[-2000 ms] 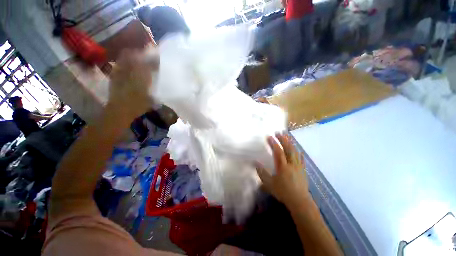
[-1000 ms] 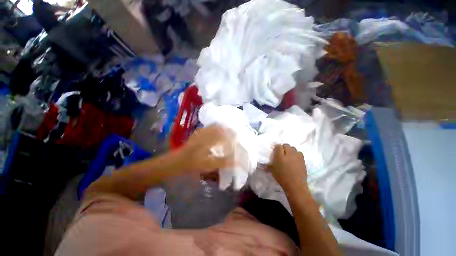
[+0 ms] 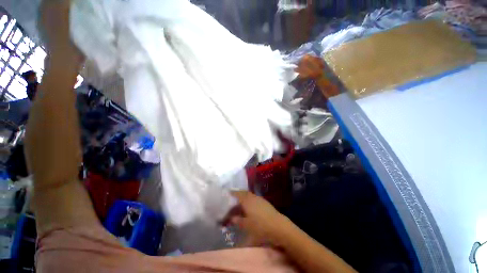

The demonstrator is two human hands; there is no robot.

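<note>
A large bundle of white pieces (image 3: 208, 90) hangs in the air in front of me, left of the table, with many layered, ruffled edges on its right side. My left arm is raised at the far left; the hand is at or beyond the top edge and cannot be made out. My right hand (image 3: 248, 210) is at the lower end of the bundle, with its fingers closed on the hanging white cloth. The hand is partly blurred.
The white machine table (image 3: 427, 144) with grey ruler edge is at the right, the cardboard piece (image 3: 395, 56) at its far end. A red plastic basket (image 3: 272, 178) is behind the bundle. A blue plastic crate (image 3: 133, 226) stands on the floor, lower left. A person (image 3: 30, 84) is far left.
The bundle has been lifted up and to the left from over the red basket. My left arm has risen; my right hand has moved lower and left. The view has turned.
</note>
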